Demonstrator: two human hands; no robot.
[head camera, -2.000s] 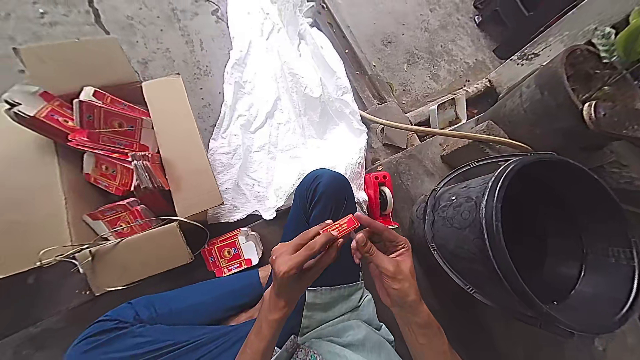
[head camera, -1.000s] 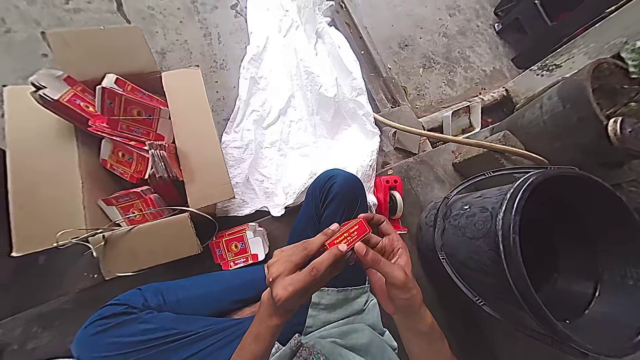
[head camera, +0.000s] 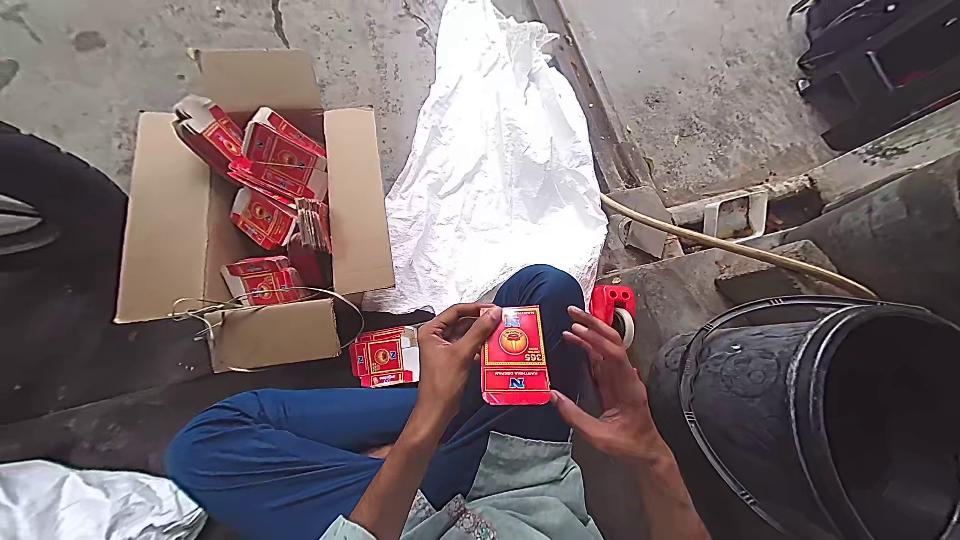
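Observation:
A red printed paper carton (head camera: 514, 355) is held by its upper left edge between the thumb and fingers of my left hand (head camera: 454, 352), its printed face toward me. My right hand (head camera: 613, 390) is beside the carton's right edge, fingers spread and holding nothing; whether its thumb touches the lower corner I cannot tell. Another red carton (head camera: 384, 357) lies on the ground left of my left hand. Several more red cartons (head camera: 287, 161), some in a stack, lie inside an open cardboard box (head camera: 361, 202) at the left.
A white woven sack (head camera: 502, 165) lies ahead of my knee. The red tape dispenser (head camera: 613, 300) sits right of my knee. A black bucket (head camera: 739, 397) stands at the right, near a hose (head camera: 742, 250). Loose strapping (head camera: 225, 306) crosses the box's near flap.
The carton, seen earlier as a narrow red face between both hands, now shows its broad face. My right hand has come off it or loosened, with its fingers spread.

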